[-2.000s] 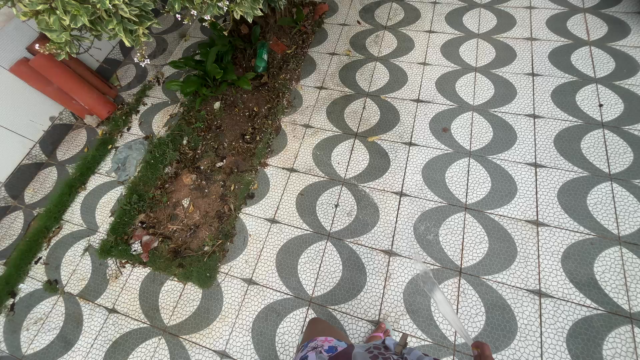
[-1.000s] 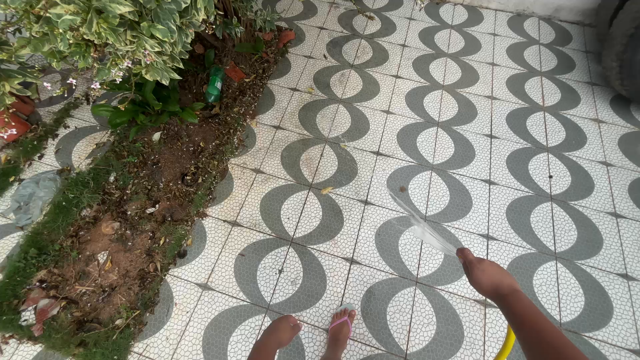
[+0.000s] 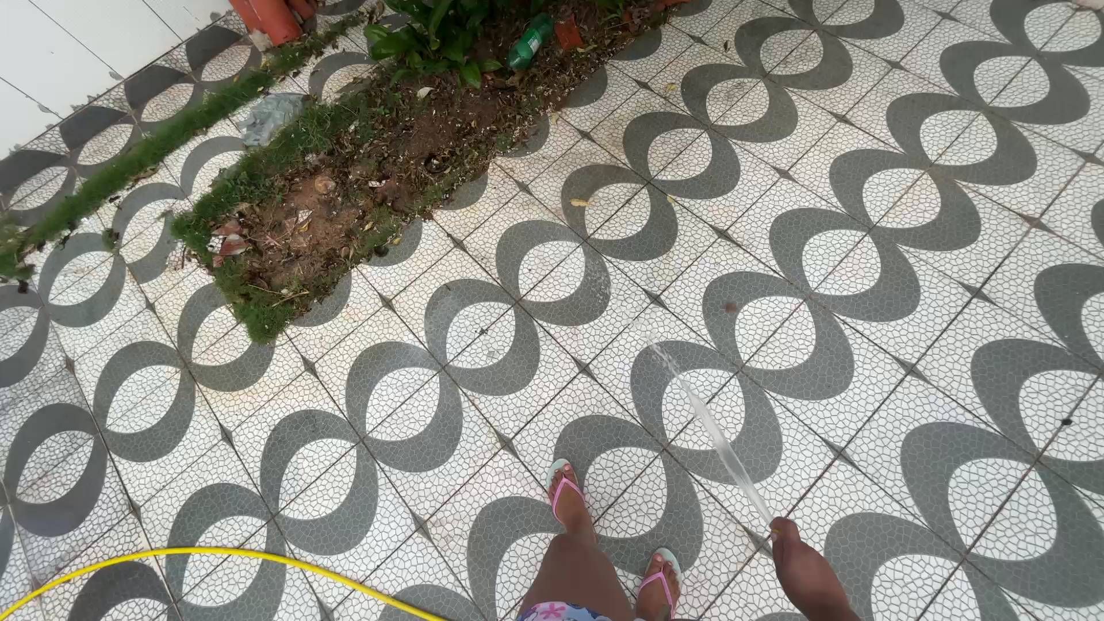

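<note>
My right hand (image 3: 802,565), low and right of centre, is closed around the end of a hose; the hose end itself is mostly hidden by the fingers. From it a stream of water (image 3: 720,440) shoots up and left over the patterned floor tiles (image 3: 552,272). A yellow hose (image 3: 216,552) curves across the lower left and leaves the bottom edge; its link to my right hand is out of view. My left hand does not show in this frame.
At upper left lies a planting bed (image 3: 345,190) with soil, grass and leafy plants (image 3: 440,34). A green plastic bottle (image 3: 530,41) lies in it. Crumpled plastic (image 3: 272,118) and orange clay pipes (image 3: 267,19) are near the white wall (image 3: 78,52). My feet in flip-flops (image 3: 567,496) stand at bottom centre.
My left hand, seen at the bottom one second ago, has gone out of view. The yellow hose now shows at lower left. The view has swung left and down.
</note>
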